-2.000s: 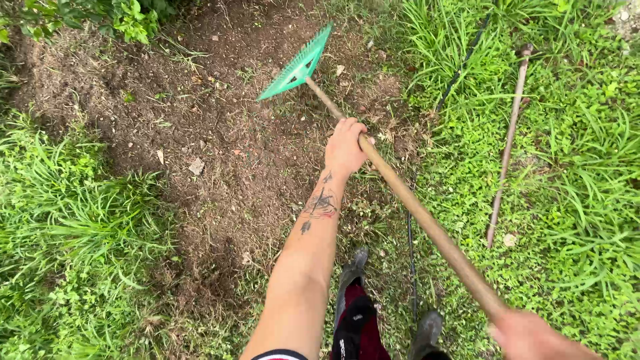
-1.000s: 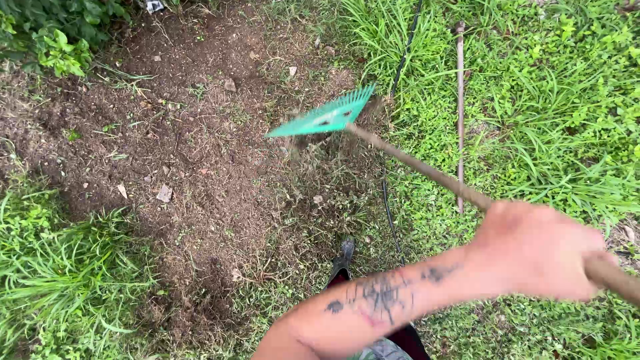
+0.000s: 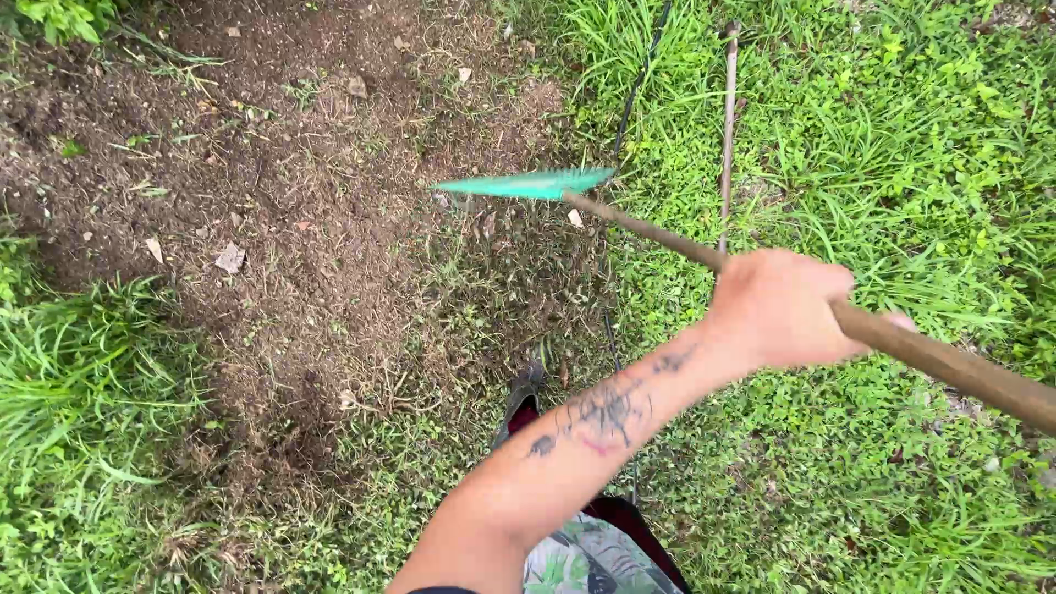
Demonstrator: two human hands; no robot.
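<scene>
My left hand (image 3: 780, 309) is wrapped around the wooden handle (image 3: 949, 367) of a rake, right of the middle of the view. The tattooed forearm reaches up to it from the bottom edge. The rake's green fan-shaped head (image 3: 528, 185) lies left of the hand, over bare soil and cut grass, slightly blurred, its teeth facing away from me. Beyond the hand, the handle runs out at the right edge. My right hand is outside the view.
A thin pole (image 3: 729, 132) lies in the green grass at the upper right. A dark hose or cable (image 3: 634, 95) runs along the soil's edge. Small stones (image 3: 231, 257) dot the brown soil. Long grass (image 3: 91, 371) grows at the left. My boot (image 3: 524, 392) stands below the rake head.
My left hand has moved right with the handle, and the rake head has swung to a flatter angle. My right hand, at the lower right two seconds ago, has left the view.
</scene>
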